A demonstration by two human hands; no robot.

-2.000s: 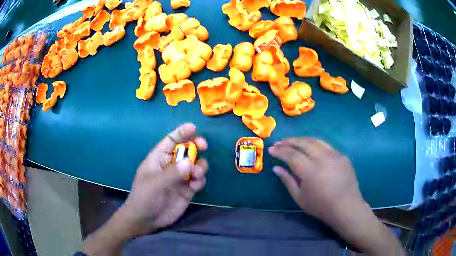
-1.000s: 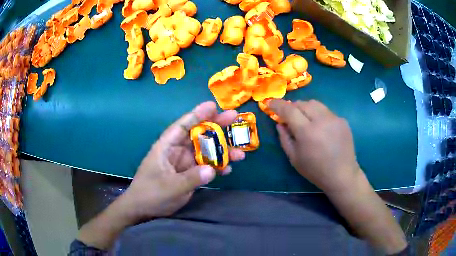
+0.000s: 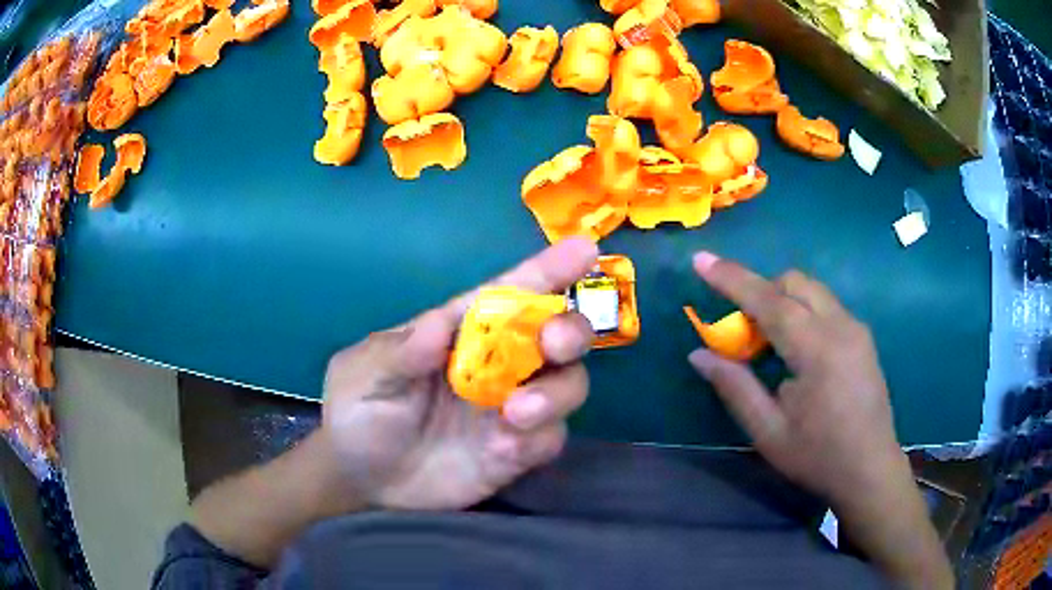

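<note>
My left hand (image 3: pixel 461 392) holds an orange unit (image 3: pixel 498 346) above the bench's front edge, its smooth orange outside facing me, so any insert is hidden. A part-built unit (image 3: pixel 603 302) lies on the bench just right of my left fingertips, an orange frame with a white and dark module inside. My right hand (image 3: pixel 796 369) is around a curved orange shell (image 3: pixel 734 334), with thumb and index finger apart; the fingers partly hide the shell, and I cannot tell if it is gripped or resting on the bench.
Loose orange shells (image 3: pixel 444 52) lie across the far part of the dark green bench (image 3: pixel 231 254). A scrap carton (image 3: pixel 888 115) with yellowish scraps stands at the back right, small white squares (image 3: pixel 910 227) near it. Blister trays hold orange parts (image 3: pixel 25 231) at left and black parts (image 3: pixel 1027 231) at right.
My left hand has turned its unit so the white insert no longer shows. My right hand has drawn an orange shell from the heap toward me and right, and its thumb and index finger have spread.
</note>
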